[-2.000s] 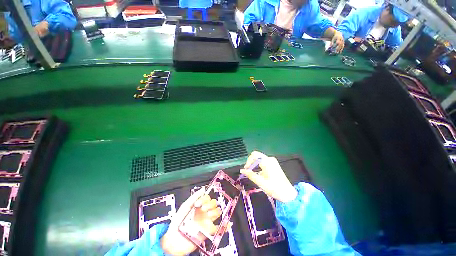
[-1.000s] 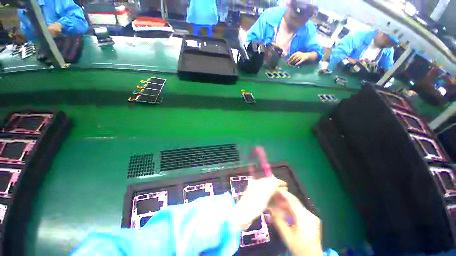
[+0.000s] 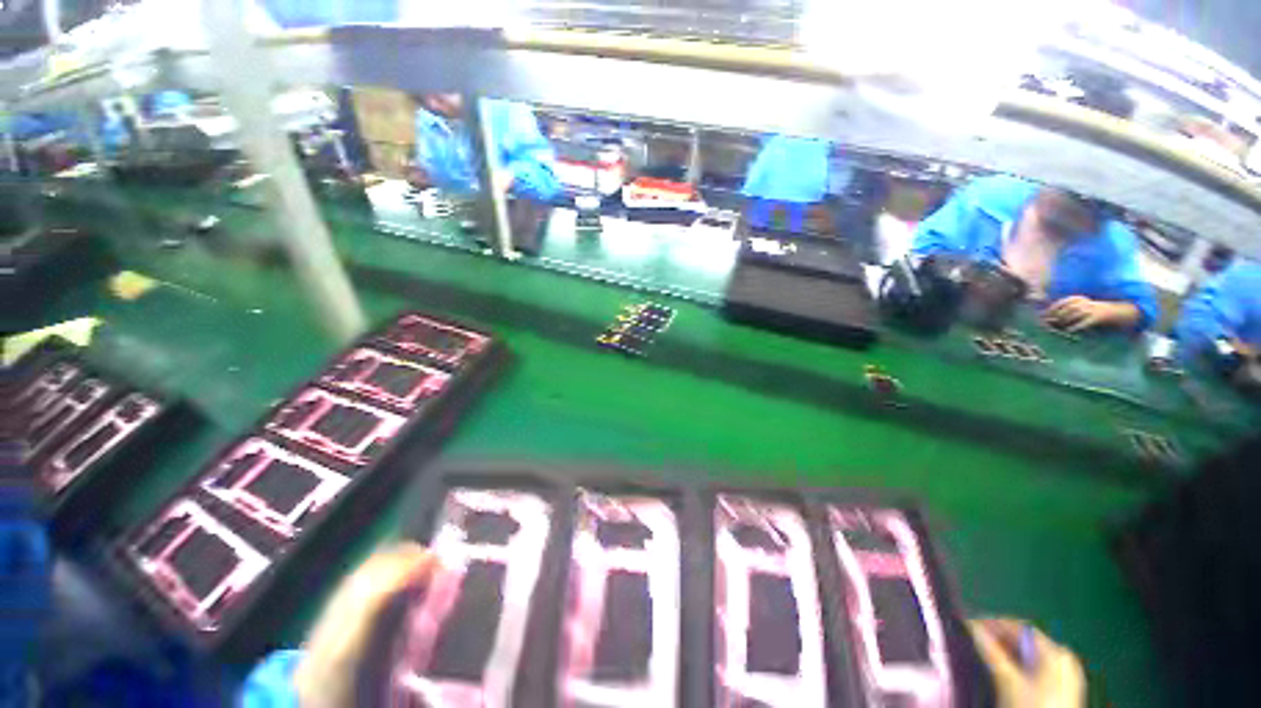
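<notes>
A black foam tray with a row of pink phone middle frames in its slots is held near the bottom centre, slightly blurred. My left hand grips its left edge. My right hand is at its right edge, with a small blue-violet bit, likely the tweezers, at its fingers. The lower part of the tray is cut off by the picture's edge. The black pad sheets are not visible.
A side tray of frames lies left of the held tray, with another black tray farther left. A dark stack stands at right. Display modules and a black bin are beyond. People in blue sit opposite.
The view has swung left. The hands, earlier together over the tray around a frame and tweezers, are now apart at the tray's two sides. The tray appears raised, with frames in its slots.
</notes>
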